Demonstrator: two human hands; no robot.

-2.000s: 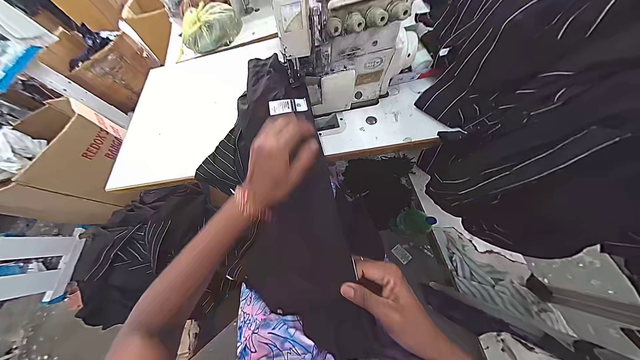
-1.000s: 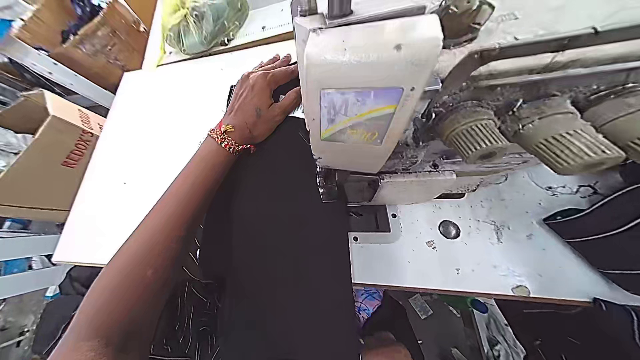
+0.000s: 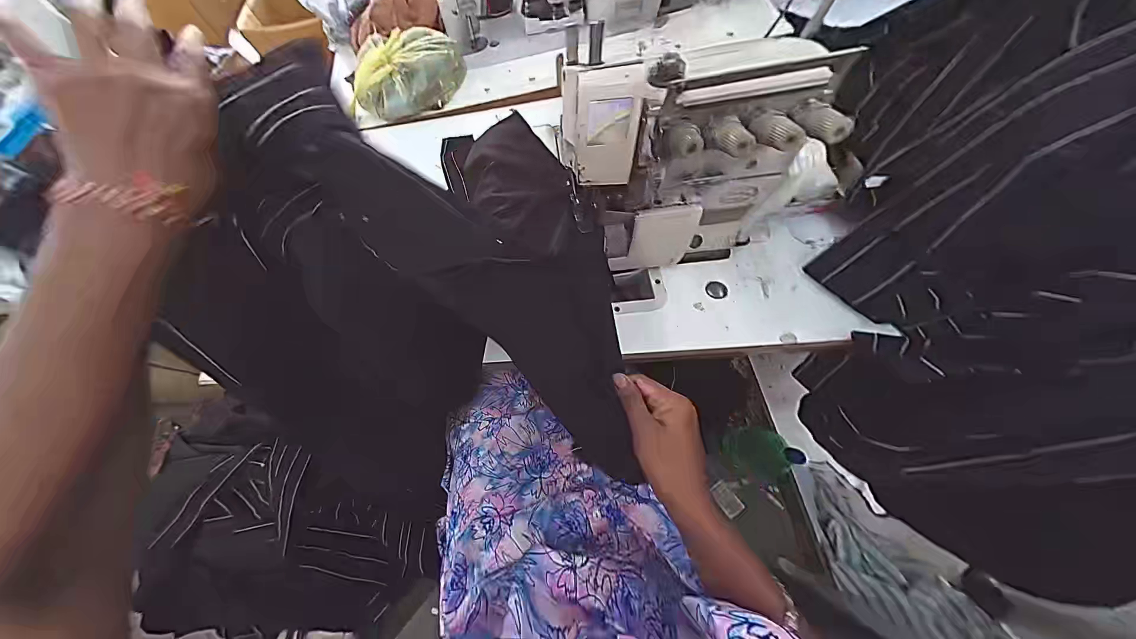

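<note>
A black garment piece (image 3: 550, 293) runs under the needle area of a white overlock sewing machine (image 3: 612, 133). My right hand (image 3: 666, 426) pinches its edge in front of the table, thumb on top. My left hand (image 3: 133, 115), blurred and wearing a thread bracelet, is raised at the upper left beside a black garment part with pale stripes (image 3: 284, 98); whether its fingers grip the cloth cannot be told. The dark cloth hangs between both hands, above my floral clothing (image 3: 541, 524). Part of it stands up in a fold left of the needle.
Striped black garments (image 3: 1003, 293) are heaped at the right, over the machine table's side. More striped black cloth (image 3: 275, 532) lies low at the left. A yellow-green bag (image 3: 408, 75) rests behind the white table (image 3: 754, 311). Cardboard boxes (image 3: 275, 22) stand at the upper left.
My left hand has moved from the cloth beside the machine to the upper left. Dark cloth now spreads out at the left. The view has drawn back from the machine.
</note>
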